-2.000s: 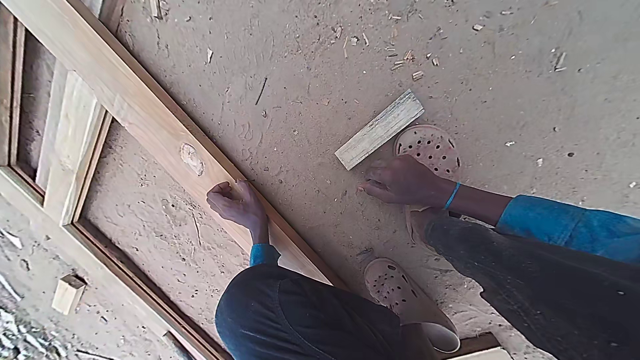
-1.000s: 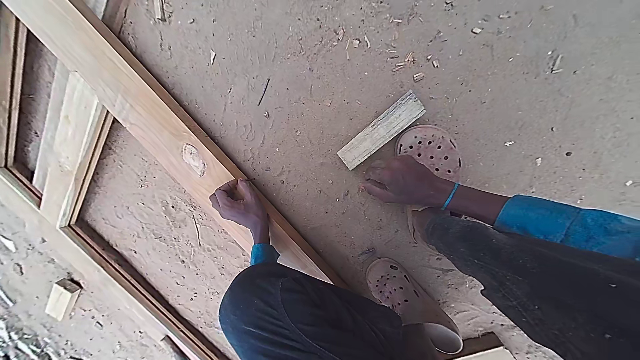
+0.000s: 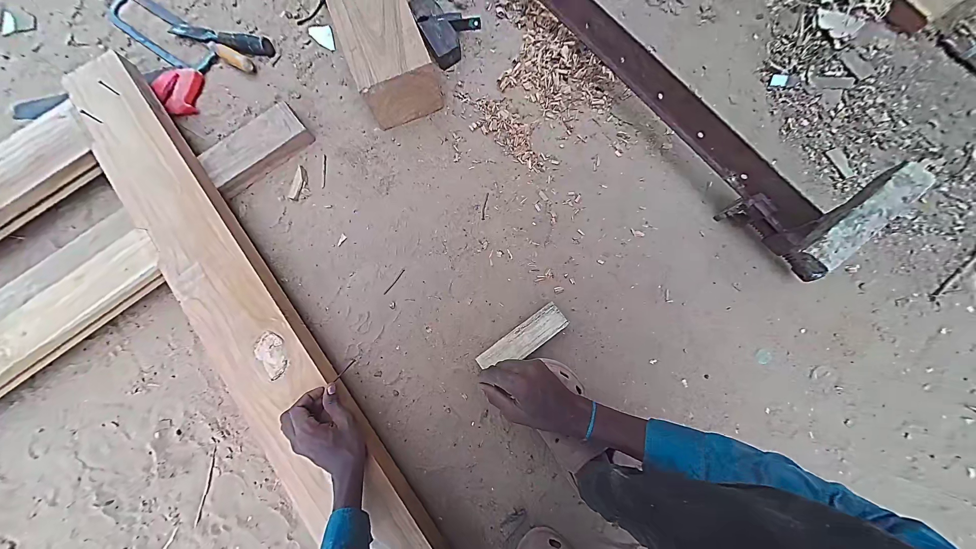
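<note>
My left hand [image 3: 324, 435] rests on a long planed wooden board [image 3: 206, 274] and pinches a thin nail or stick [image 3: 345, 371] between thumb and finger; its exact kind is unclear. A pale knot or patch [image 3: 271, 355] marks the board above that hand. My right hand [image 3: 534, 396] hangs over my perforated clog, beside a short wood offcut [image 3: 523, 335] on the ground. Its fingers are curled, and whether they hold anything cannot be told. Two thin dark nails [image 3: 99, 101] lie at the board's far end.
Grooved timber pieces [image 3: 76, 305] lie under and left of the board. A blue-framed saw [image 3: 156, 38], a red object [image 3: 179, 90] and a thick beam [image 3: 389, 61] are at the top. A rusty metal bar clamp [image 3: 679, 114] lies upper right, near wood shavings [image 3: 560, 69].
The view has swung towards the far end of the board, bringing the saw, beam and clamp into sight. The thin piece in my left fingers now shows. My right hand stays by the offcut.
</note>
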